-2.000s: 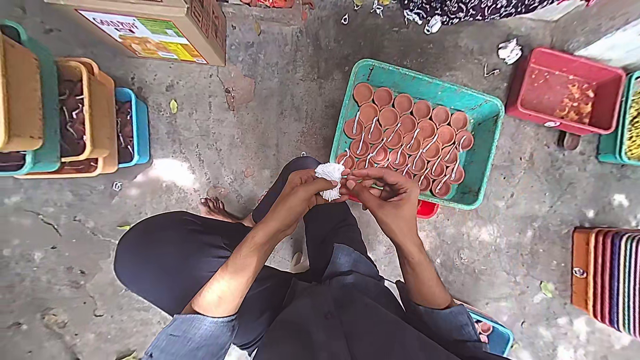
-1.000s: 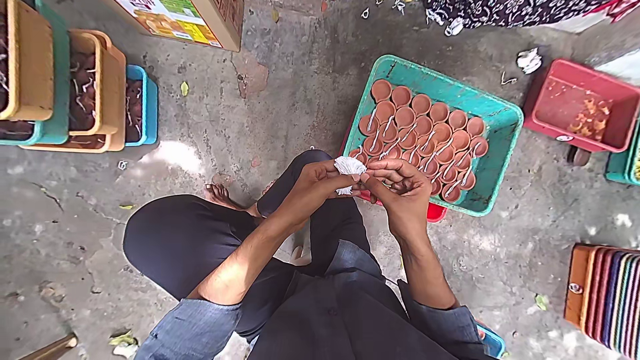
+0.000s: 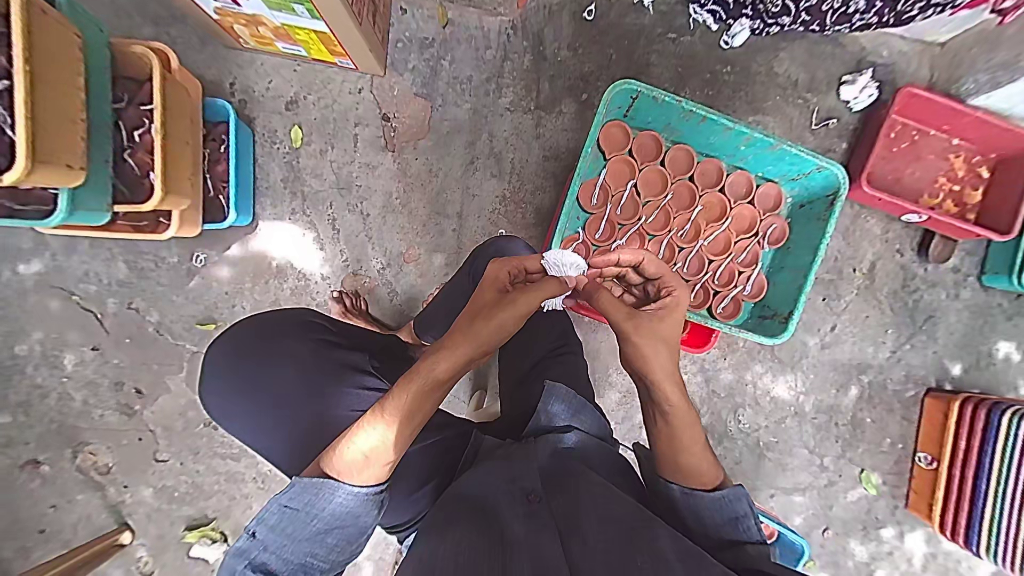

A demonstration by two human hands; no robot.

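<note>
My left hand (image 3: 516,292) grips a bundle of white cotton wicks (image 3: 565,264) between thumb and fingers, above my bent leg. My right hand (image 3: 636,292) is at the bundle's right side, thumb and forefinger pinched at its edge; whether a single wick is between them is too small to tell. Just beyond the hands, a green plastic crate (image 3: 816,240) holds rows of small round clay lamps (image 3: 654,182). White wicks lie across many lamps in the nearer rows, while the farthest row shows none. My right hand hides part of the crate's near edge.
Stacked yellow, green and blue crates (image 3: 240,164) with dark contents stand at left. A cardboard box (image 3: 364,36) is at the top. At right are a red tray (image 3: 904,160) with orange bits, white wick scraps (image 3: 859,89) and a striped stack (image 3: 972,480). A red item shows under the green crate.
My fingers have shifted slightly at the white bundle, which stays in my left hand. The view has moved a little.
</note>
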